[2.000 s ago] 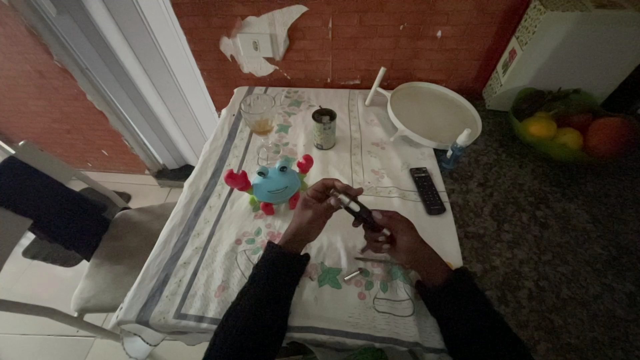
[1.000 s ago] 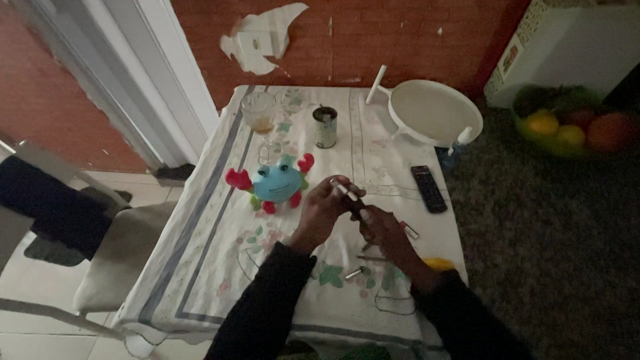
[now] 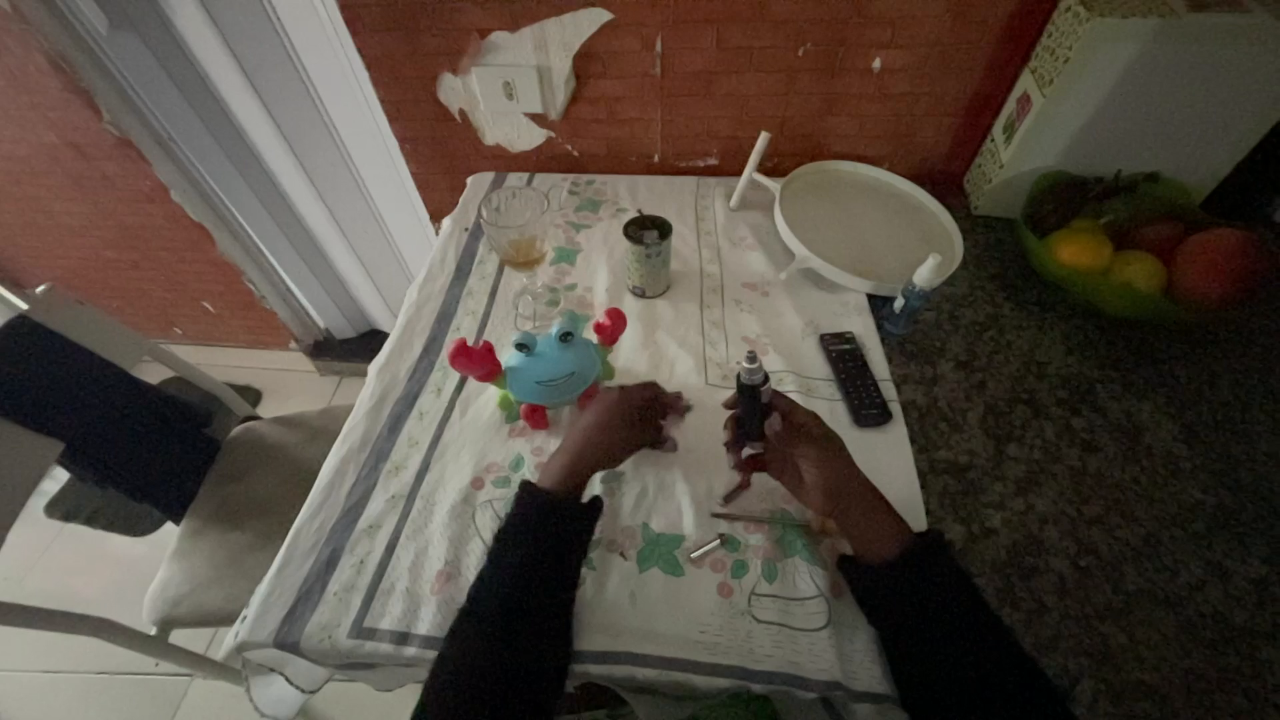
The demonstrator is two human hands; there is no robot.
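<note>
Upright in my right hand (image 3: 790, 440) is a small dark cylindrical tool with a silver tip (image 3: 752, 400); its exact kind is unclear. My left hand (image 3: 630, 425) is apart from it, fingers curled above the tablecloth, just right of a blue toy crab (image 3: 550, 378) with red claws. Whether small things lie within those fingers cannot be made out. Below the hands, a short silver metal cylinder (image 3: 706, 546) lies on the floral cloth. A thin rod-like tool (image 3: 765, 519) lies near my right wrist, with a small reddish piece (image 3: 738, 488) above it.
Toward the wall stand a stemmed glass (image 3: 515, 230) with amber liquid and an open printed can (image 3: 648, 262). A round white tray-like object (image 3: 865, 225), a spray bottle (image 3: 912, 295) and a black remote control (image 3: 855, 378) are at right. A fruit bowl (image 3: 1140, 290) rests on the granite counter.
My hands were together at the dark tool. Now my left hand has come away to the left, and my right hand alone holds the tool, upright.
</note>
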